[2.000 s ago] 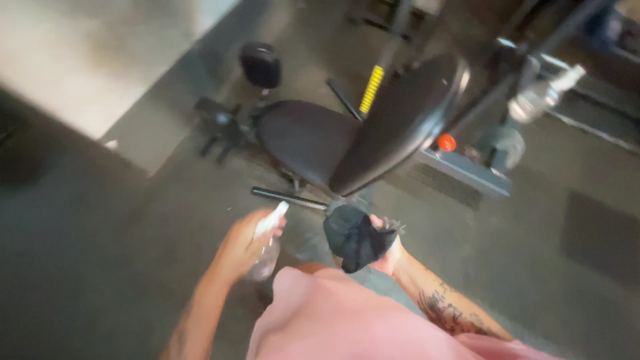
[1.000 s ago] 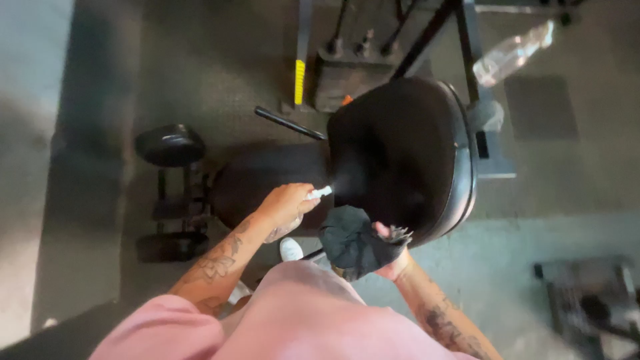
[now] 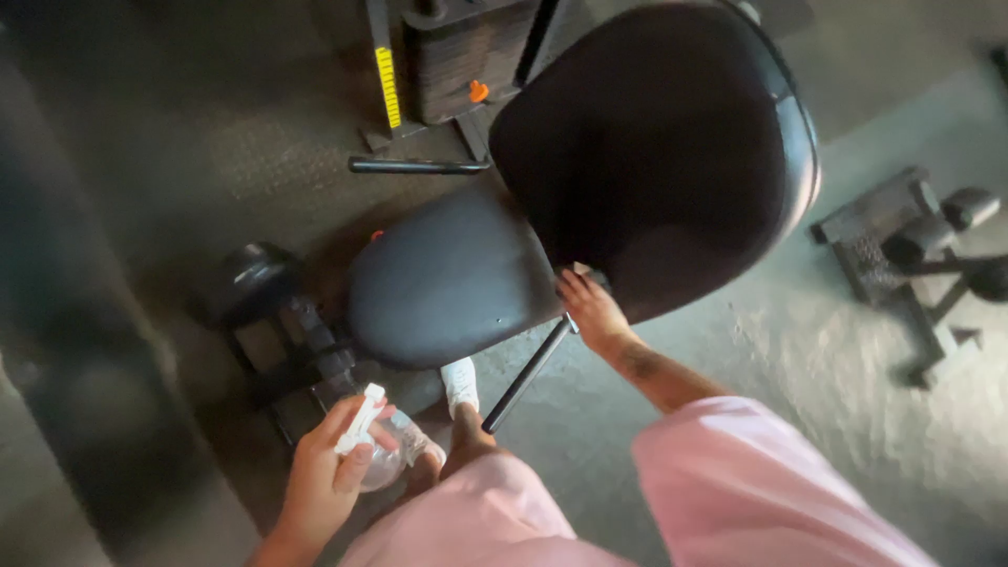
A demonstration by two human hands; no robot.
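Note:
My left hand [image 3: 339, 457] is wrapped around a clear spray bottle [image 3: 383, 465] with a white trigger head, low in the view and left of my shoes. My right hand [image 3: 592, 309] lies at the lower corner where the black padded backrest [image 3: 669, 150] of a gym machine meets its seat pad [image 3: 449, 276]. A dark cloth [image 3: 596, 277] shows only in part beneath its fingers, pressed against the backrest. Just below that hand a black handle bar [image 3: 526, 378] slants down and left.
A second handle bar [image 3: 417, 166] sticks out above the seat. Left of the seat are roller pads [image 3: 260, 276] on a frame. The weight stack [image 3: 472, 63] with an orange pin knob stands behind. Another machine's frame [image 3: 906, 268] is at the right.
My right hand with the dark cloth has moved from in front of my torso onto the backrest's lower corner. My left hand with the spray bottle has drawn back from the seat, down and left.

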